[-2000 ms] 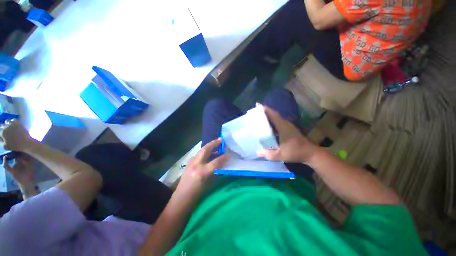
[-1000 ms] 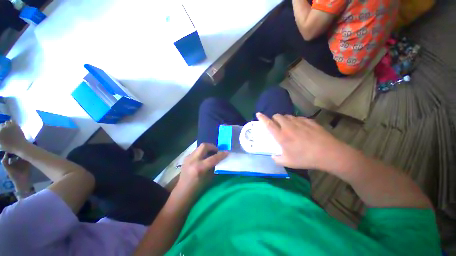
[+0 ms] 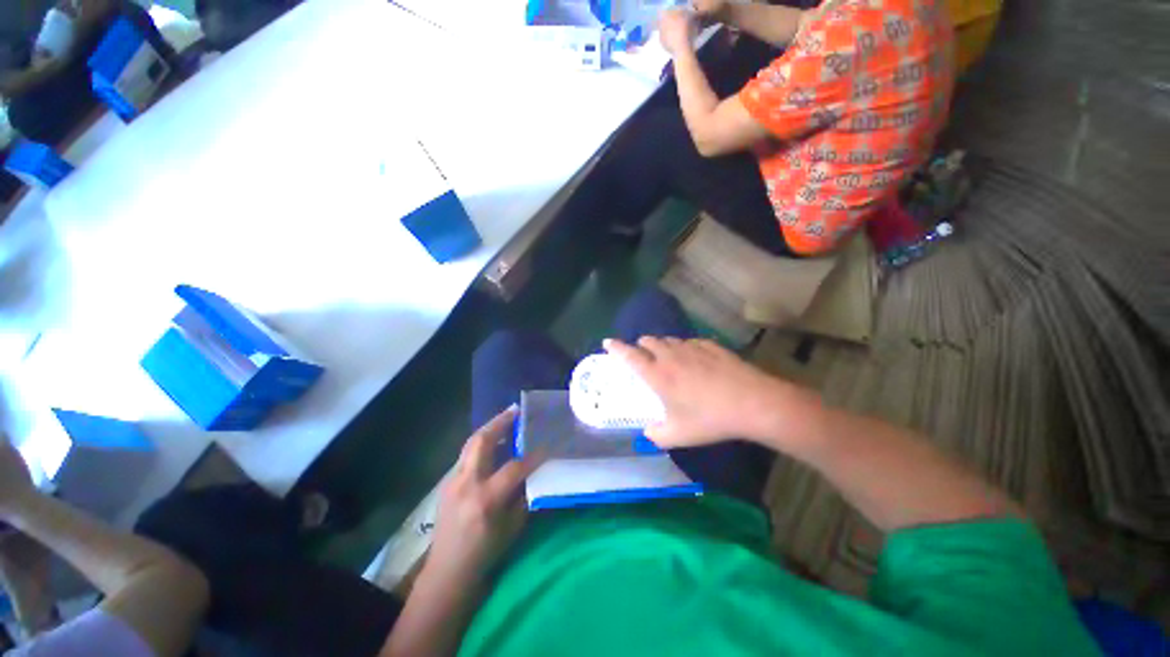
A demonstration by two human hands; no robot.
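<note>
An open blue-and-white retail box (image 3: 603, 475) lies over my lap, its white inside showing and a blue edge nearest my body. My left hand (image 3: 481, 494) holds the box at its left side. My right hand (image 3: 699, 392) holds a white round-ended inner tray (image 3: 608, 390) above the far right part of the box. The tray's rounded end shows a faint patterned mark; its other end is hidden under my right hand. I cannot tell whether the tray touches the box.
The long white table (image 3: 302, 167) is at the left, with an open blue box (image 3: 228, 363) and an upright blue box part (image 3: 441, 227) on it. A person in an orange shirt (image 3: 853, 116) sits ahead right. Another person's arm is at left. Brown cardboard (image 3: 975, 385) covers the floor at right.
The view has shifted, showing more of the far table. The white block-like piece seen first in my right hand now shows as a round-ended tray face. My left hand stays on the box.
</note>
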